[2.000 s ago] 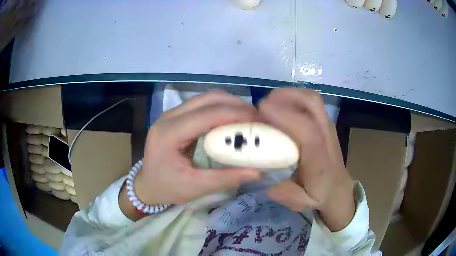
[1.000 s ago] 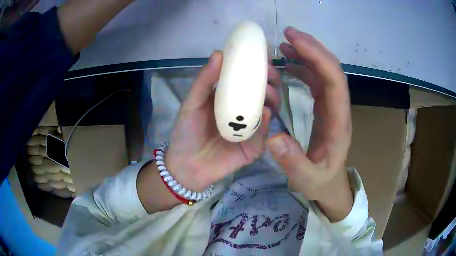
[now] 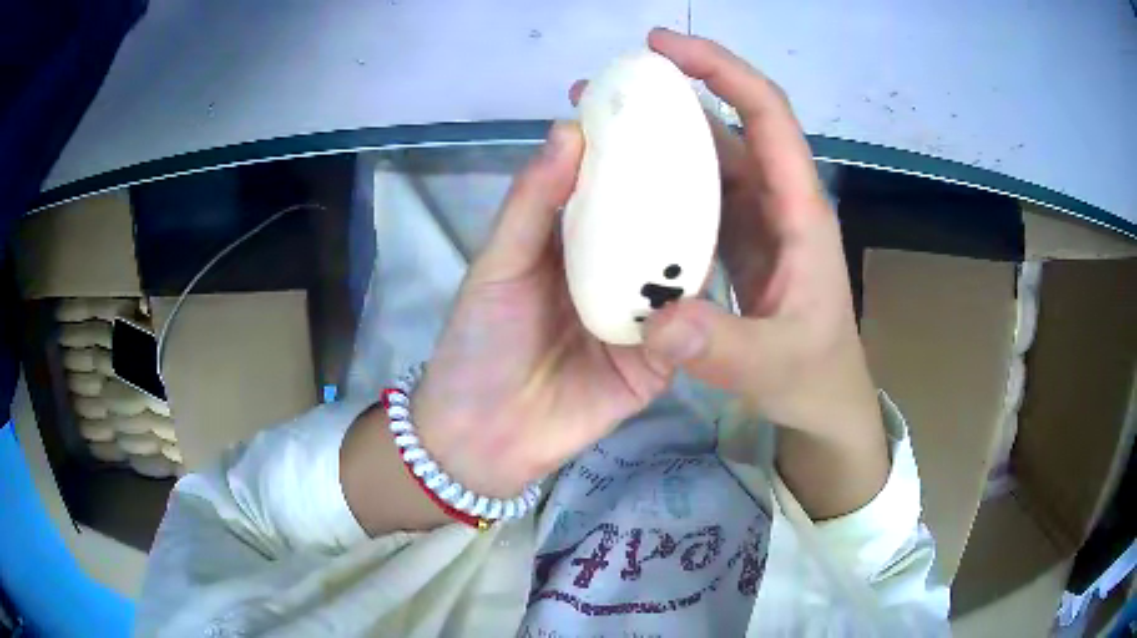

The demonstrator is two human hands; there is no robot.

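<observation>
A cream oval housing (image 3: 642, 187) is held upright in front of me, above the bench's near edge. Its lower end shows a black cross-like mark between small dark marks. My left hand (image 3: 524, 312) holds it from the left and below, with the thumb along its left side. My right hand (image 3: 786, 274) touches it too, with fingertips at its top right and the thumb at its lower end beside the dark marks. The fingers behind the housing are partly hidden.
The pale bench (image 3: 412, 62) with its dark green edge runs across the top. An open carton (image 3: 237, 374) with stacked housings (image 3: 112, 399), a dark phone (image 3: 137, 357) and its white cable is at left. Another open carton (image 3: 935, 361) is at right. A dark sleeve (image 3: 56, 75) shows at top left.
The right hand has closed in from beside the housing to touch it. The housing has shifted right and tilted slightly. The coworker's arm has drawn back toward the upper left.
</observation>
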